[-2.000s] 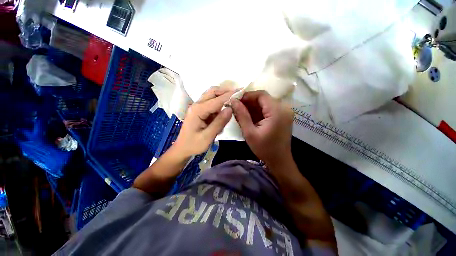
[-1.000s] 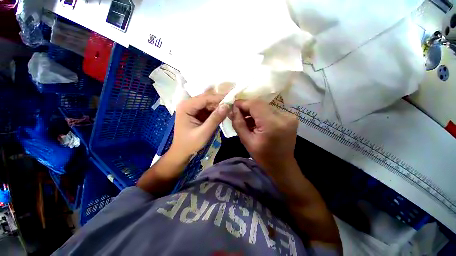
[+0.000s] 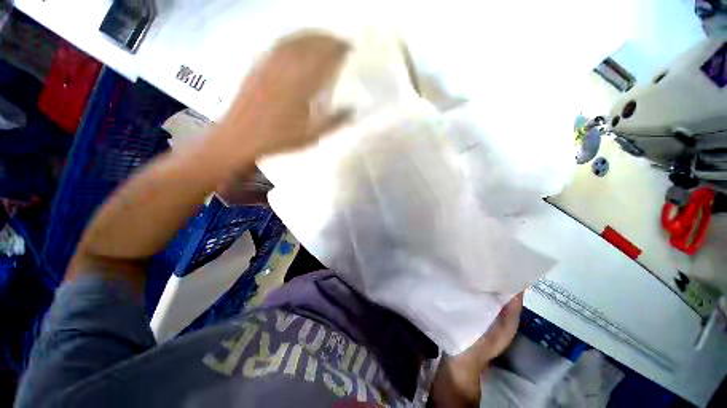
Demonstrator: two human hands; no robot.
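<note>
White thin fabric panels (image 3: 414,191) lie crumpled over the table's front edge and partly above my lap. My left hand (image 3: 291,96) is blurred, above the left end of the fabric, with thumb and fingers apart; whether it grips any cloth cannot be told. My right hand (image 3: 501,331) is at the lower right edge of the fabric, holding it, with its fingers partly hidden behind the cloth.
The sewing machine (image 3: 666,96) stands at the right, with red-handled scissors (image 3: 689,221) by it. A red tape mark (image 3: 621,241) and a printed ruler (image 3: 602,320) are on the table. Blue crates (image 3: 111,151) are at the left, and white cloth (image 3: 558,378) lies below the table edge.
My hands have moved apart from their shared pinch on the cloth: left hand up and left, right hand down and right. The fabric now spreads toward me. The view has shifted right.
</note>
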